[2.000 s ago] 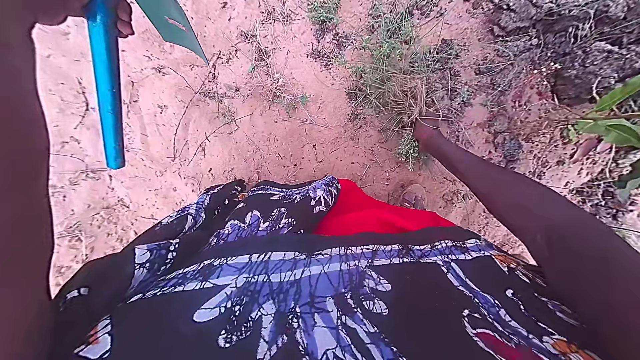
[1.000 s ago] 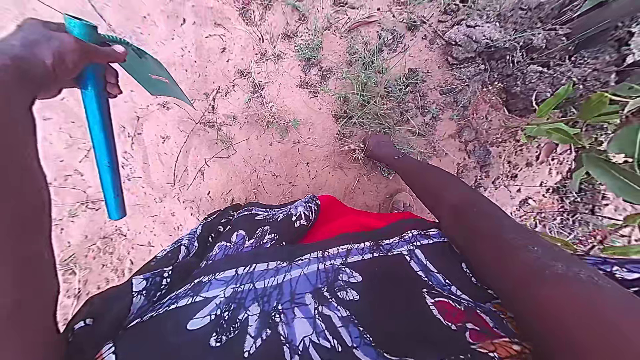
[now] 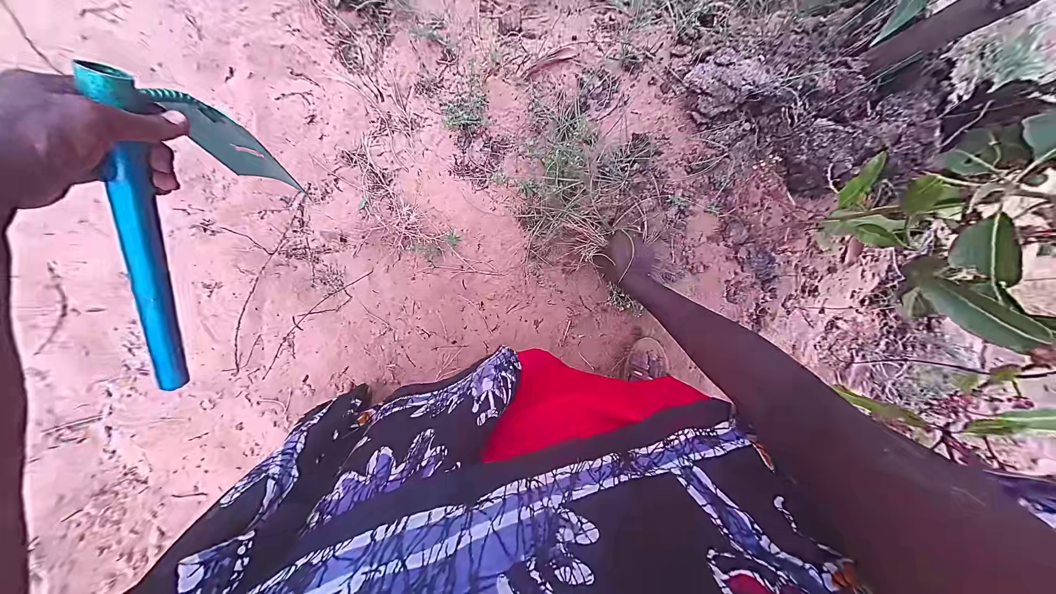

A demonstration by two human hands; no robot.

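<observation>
My left hand [image 3: 91,136] is closed around the upper part of a short hand hoe with a blue tubular handle [image 3: 148,280]. Its thin green metal blade [image 3: 235,144] points right and slightly down, held above the sandy ground. My right arm reaches forward, and my right hand [image 3: 624,257] is down at the base of a tuft of green and dry grass [image 3: 577,186], gripping its stems. The right fingers are partly hidden and blurred.
A leafy branch [image 3: 986,256] juts in from the right. Dark, rough clods [image 3: 767,99] lie at the upper right beside a woody stem [image 3: 940,33]. A foot in a sandal [image 3: 648,359] shows beyond the red and patterned cloth [image 3: 577,404]. Dry twigs lie on the sand.
My left hand, cut off at the top edge two seconds ago, has come fully into view with the hoe. My right hand stays at the grass tuft. The view has shifted, showing more leaves at right.
</observation>
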